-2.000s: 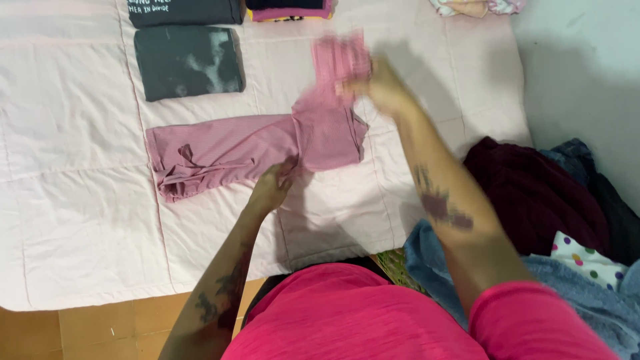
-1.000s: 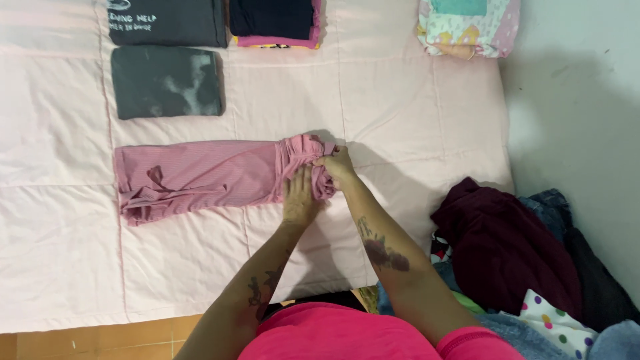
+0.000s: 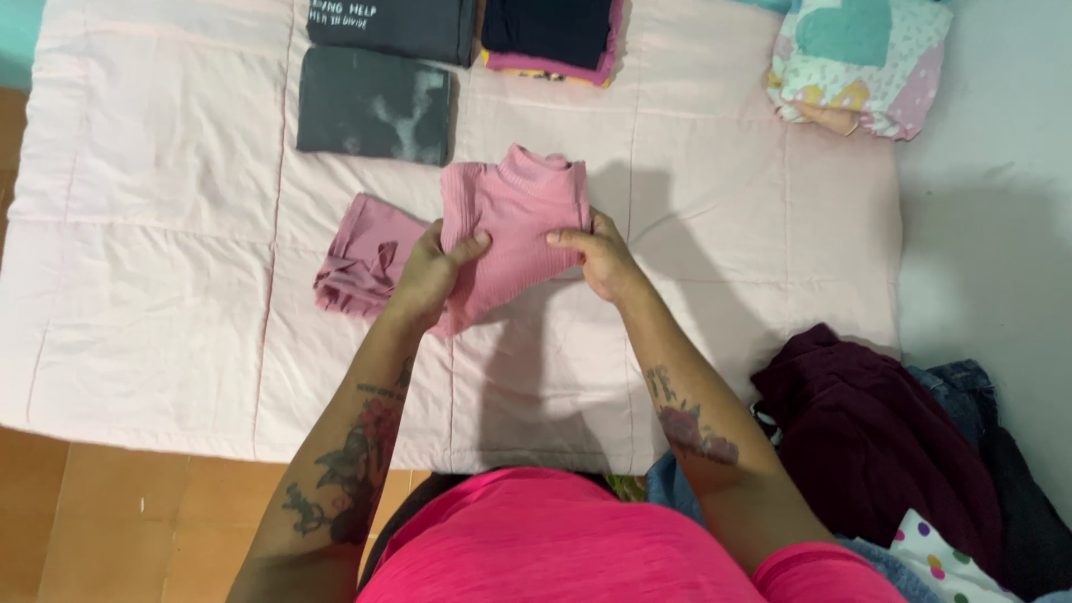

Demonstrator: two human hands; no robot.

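A folded pink ribbed garment with a high collar (image 3: pixel 519 226) is held up between both hands over the bed. My left hand (image 3: pixel 431 272) grips its left side, thumb on the front. My right hand (image 3: pixel 599 255) grips the right side, its thumb also on the front and its other fingers mostly hidden behind the cloth. Below and to the left lies a mauve-pink garment with a tie (image 3: pixel 364 260), partly covered by the ribbed garment and my left hand.
A pale pink quilt (image 3: pixel 712 201) covers the bed. Folded dark grey clothes (image 3: pixel 373 105) and a navy-topped stack (image 3: pixel 548 33) lie at the back. A patterned folded cloth (image 3: pixel 858 67) sits back right. Maroon clothing (image 3: pixel 879 444) tops a heap at the lower right, beside the wall.
One second ago both hands pressed on the right end of the mauve-pink garment on the quilt. Now they hold the ribbed garment raised, and the mauve-pink piece looks shorter, partly covered.
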